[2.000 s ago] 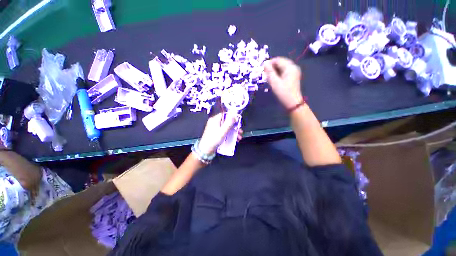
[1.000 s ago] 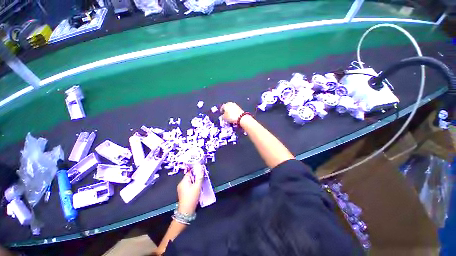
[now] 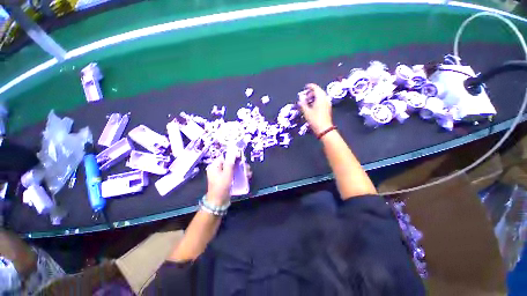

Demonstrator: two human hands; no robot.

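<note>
My left hand is closed around a pale handle unit near the front edge, its upper end in front of the central heap. My right hand is raised right of the heap, its fingers bent around a small pale piece at the fingertips; the piece's exact shape is blurred. Tiny pale plastic pieces lie in a loose heap between my hands. Pale handle shells lie left of the heap. Round fan heads are piled to the right of my right hand.
A blue cylinder tool and a crumpled clear bag lie at left. One unit stands apart near the green strip. A white box device with a black hose is at far right. Cartons are below the bench edge.
The view has shifted. My right hand has moved right from the heap's upper edge and now has a small piece at its fingertips. My left hand still holds the handle unit.
</note>
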